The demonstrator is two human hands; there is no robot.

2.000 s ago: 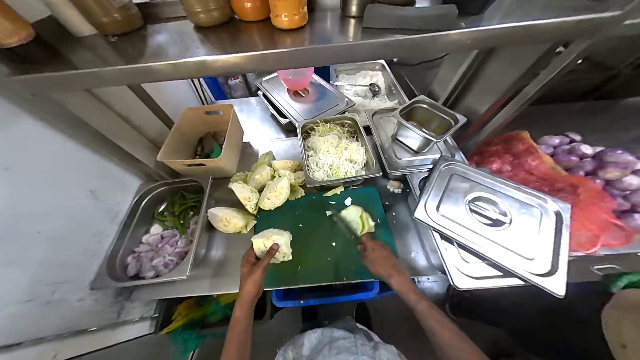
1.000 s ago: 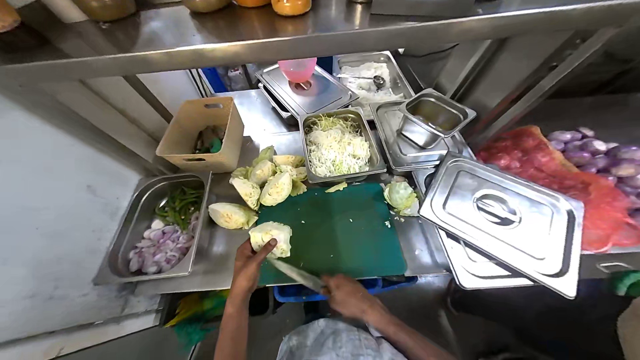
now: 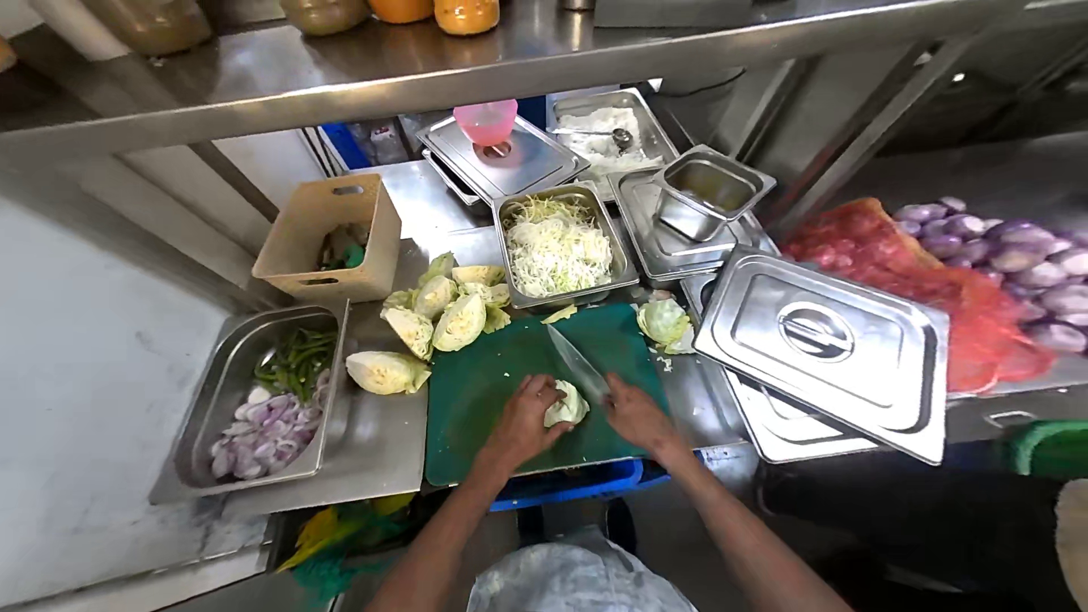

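Note:
On the green cutting board [image 3: 476,425], my left hand [image 3: 525,418] grips a cabbage wedge [image 3: 567,405] from its left side. Just right of it, my right hand [image 3: 633,414] holds a kitchen knife [image 3: 580,364] by the handle, its blade pointing up and left over the board. Several cabbage wedges [image 3: 460,323] are heaped at the board's upper left corner, with one more [image 3: 387,372] beside its left edge. Cut-off cabbage leaves [image 3: 665,323] lie at the upper right corner. Behind the board, shredded cabbage [image 3: 557,248] fills a steel pan [image 3: 568,297].
At left stand a steel pan [image 3: 197,425] of sliced onions and green chillies and a beige plastic box [image 3: 374,276]. Steel lids [image 3: 901,340] overlap at right, near a red mesh bag [image 3: 977,314] and onions [image 3: 1020,246]. A steel shelf [image 3: 527,72] crosses above; a pink bowl [image 3: 486,123] sits behind.
The cabbage wedge in my left hand has moved right, onto the middle of the board. The knife has swung from pointing at the left hand to pointing away over the board.

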